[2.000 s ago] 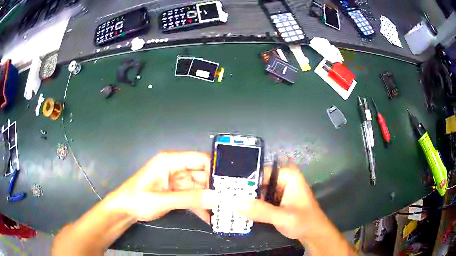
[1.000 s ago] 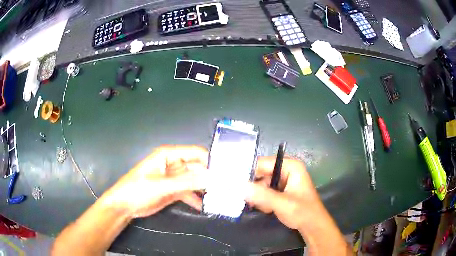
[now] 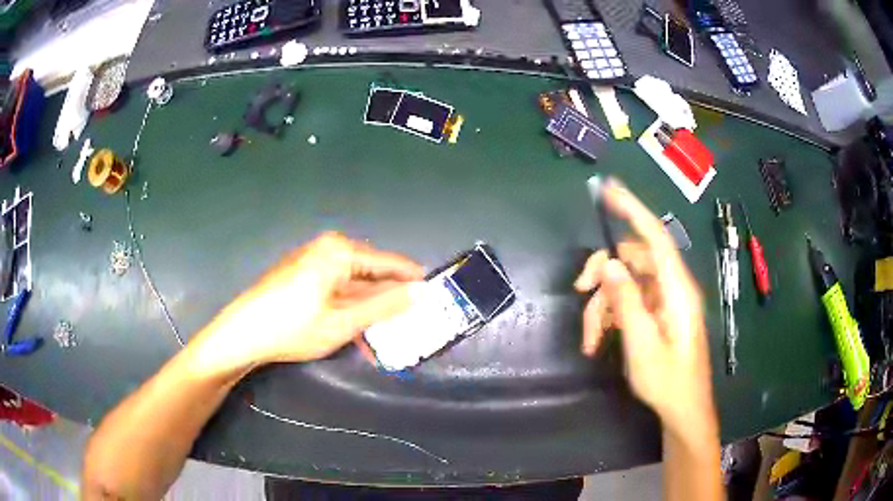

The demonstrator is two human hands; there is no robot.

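My left hand (image 3: 338, 294) holds a phone circuit board (image 3: 416, 328) with a white keypad sheet, low over the mat. Its dark screen module (image 3: 484, 281) lies tilted at the upper right end, with a blue strip bared beside it. My right hand (image 3: 641, 303) is apart from the board to the right. It holds a dark, thin tool, likely tweezers (image 3: 605, 220), pointing up and blurred. Whether the board sits in a frame is hard to tell from the glare.
Green mat (image 3: 294, 196) holds a spare screen pair (image 3: 416, 113), a copper spool (image 3: 108, 170), a red block (image 3: 688, 155), a silver-shafted tool (image 3: 728, 284), a red-handled screwdriver (image 3: 759, 262) and a yellow-green screwdriver (image 3: 844, 333). Phones (image 3: 262, 22) lie on the grey shelf behind.
The board has turned clockwise, its screen end now to the upper right, and the screen is tilted off its former line. My right hand has let go of it and moved right and up with the tool.
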